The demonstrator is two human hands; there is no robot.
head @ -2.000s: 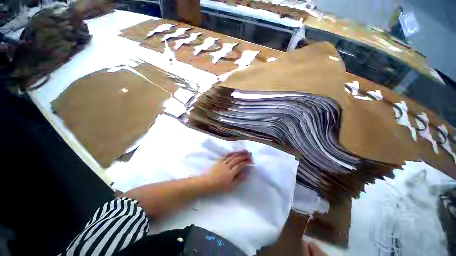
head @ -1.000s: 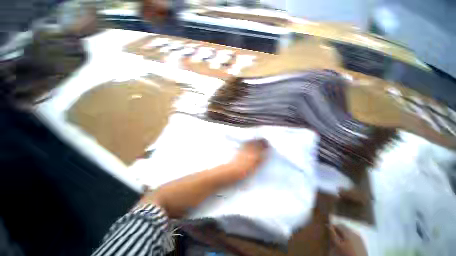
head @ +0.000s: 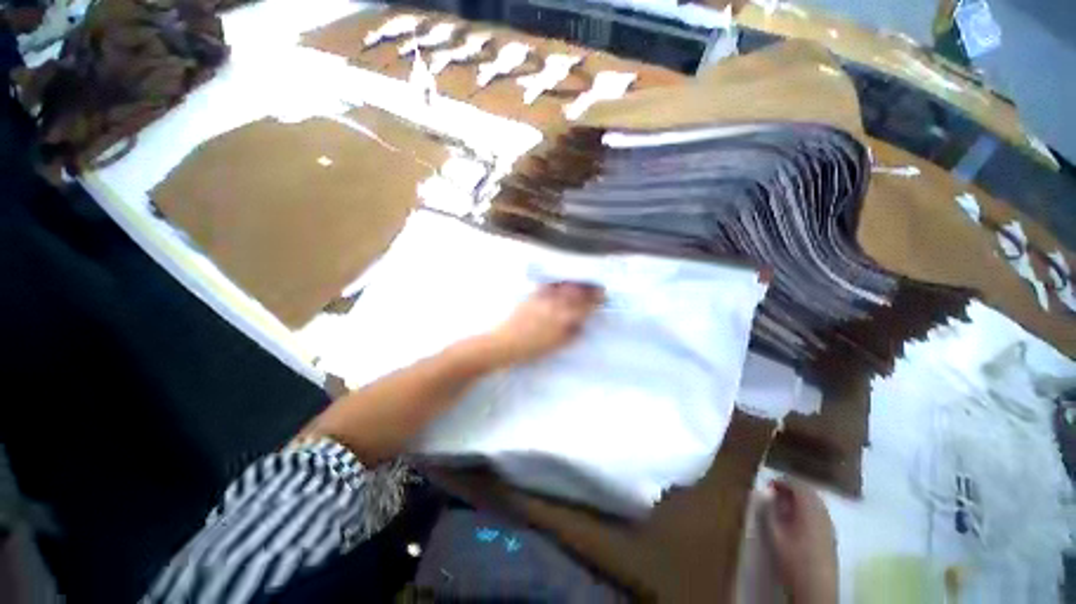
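Note:
A large panel lies white back up (head: 637, 389) in front of me, with brown showing under its near edge. My left hand (head: 549, 321) rests flat on the white back near its middle, slightly blurred, holding nothing that I can see. My right hand (head: 800, 531) is at the lower right, partly cut off by the bottom edge, beside the panel's right side. Its fingers are blurred and I cannot tell if they hold anything. A small pale tab (head: 779, 387) lies by the panel's right edge.
A fanned panel stack (head: 720, 189) lies beyond the white panel. A brown panel with a small sticker (head: 271, 218) lies at the left. Loose translucent strips (head: 979, 437) lie at the right. Brown pieces with white patches (head: 507, 65) lie farther off. A dark bundle (head: 130, 77) is at the upper left.
The view has shifted. The white panel's near edge now shows brown beneath it. My left hand stays on the panel, and more of my right hand shows at the lower right.

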